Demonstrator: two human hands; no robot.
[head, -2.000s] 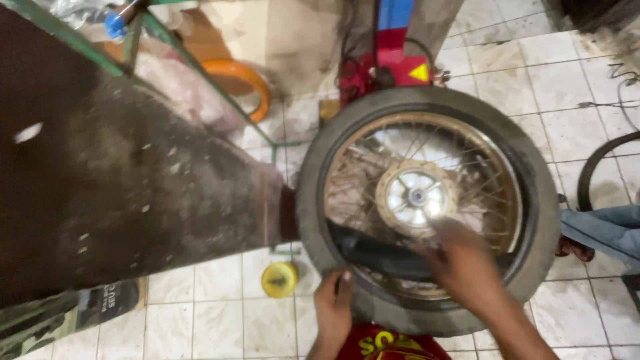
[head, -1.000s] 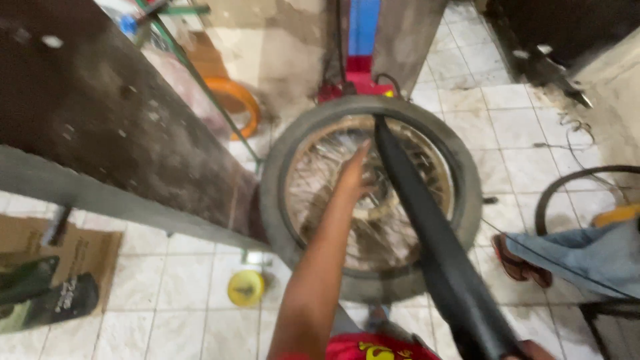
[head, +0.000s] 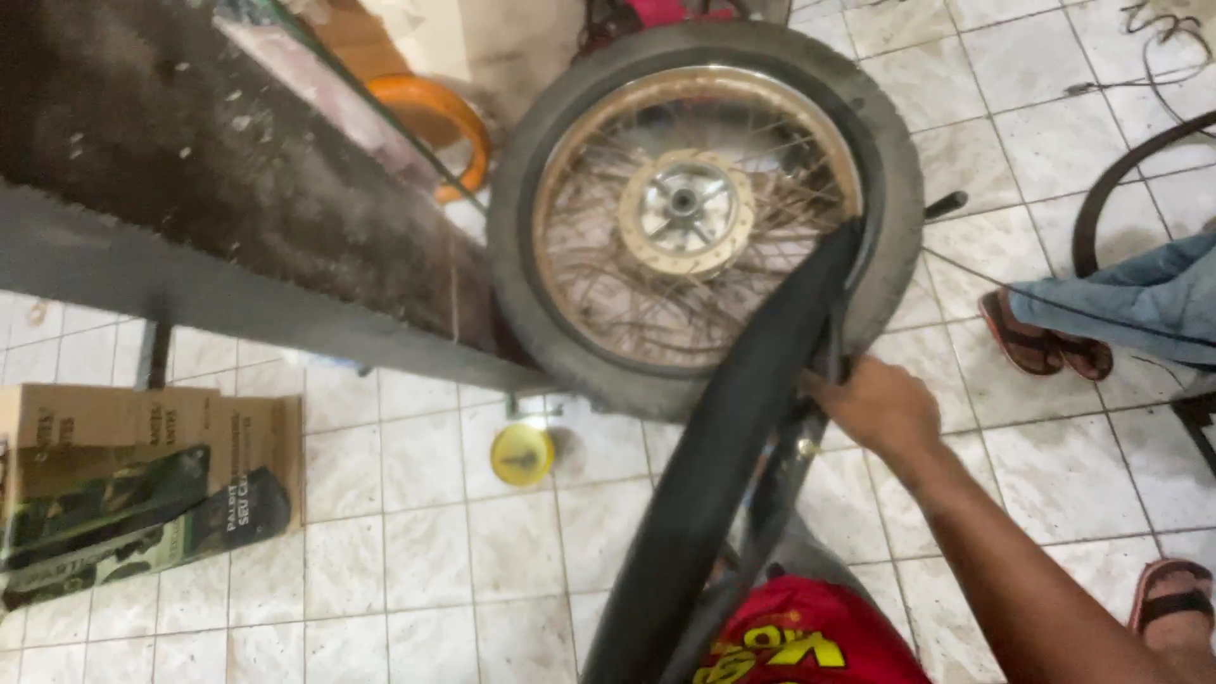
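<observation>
A spoked motorcycle wheel with its tire [head: 532,313] and a drilled ring round its hub [head: 682,201] lies flat. A black inner tube [head: 703,456] runs from the wheel's lower right inner edge down past the bottom of the view, in two lengths side by side. A brass-coloured valve [head: 807,446] shows on the narrower length. My right hand [head: 883,404] is closed on that narrower length, beside the tire's lower right edge. My left hand does not show.
A dark tabletop [head: 237,161] reaches the wheel's left side. A yellow dish [head: 522,454] and printed cardboard [head: 256,418] lie on the tiled floor. Behind is an orange ring [head: 475,133]. At right are a person's sandaled feet [head: 1035,337] and a black hose or tube [head: 1092,209].
The inner tube's far end has moved from the rim's top to its lower right. My left arm, over the wheel before, has left the view. My right hand has come up beside the tire.
</observation>
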